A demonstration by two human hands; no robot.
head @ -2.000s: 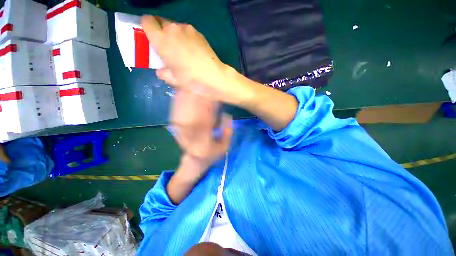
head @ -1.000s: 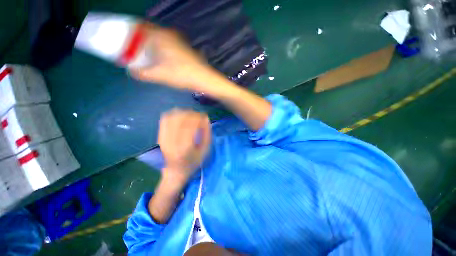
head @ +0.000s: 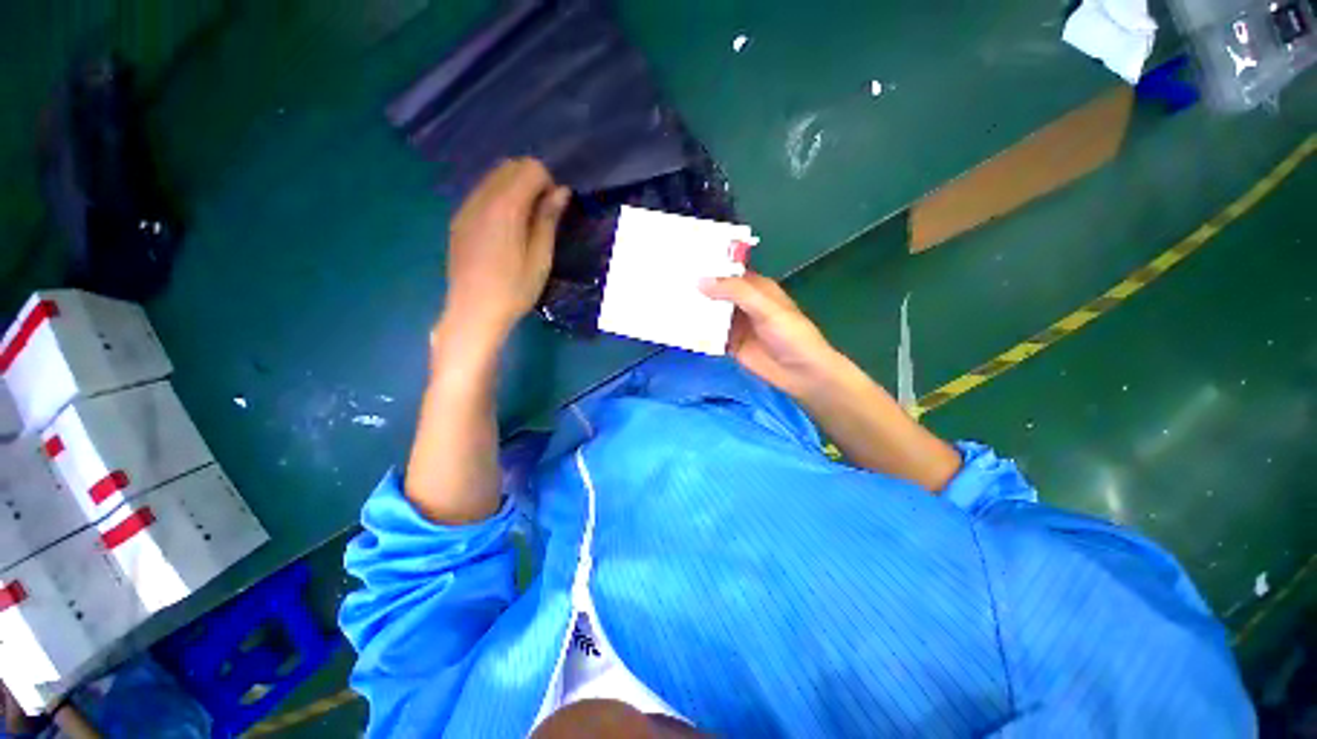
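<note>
My right hand holds a small white box with a red patch near its right end, over the bench's front edge. The box overlaps the near, glossy end of the black mailers. My left hand is left of the box, with bent fingers pinching the mailer's near edge. The dark, shiny plastic shows between my left hand and the box. The fingertips under the box are hidden.
White boxes with red bands stand stacked at the bench's left end. A dark bundle lies behind them. White scrap, a clear tray and brown cardboard are at right. A blue stool stands below left.
My right hand has brought the box from the left to the front of the mailers. My left hand has moved from near my body up to the mailer. The view has turned.
</note>
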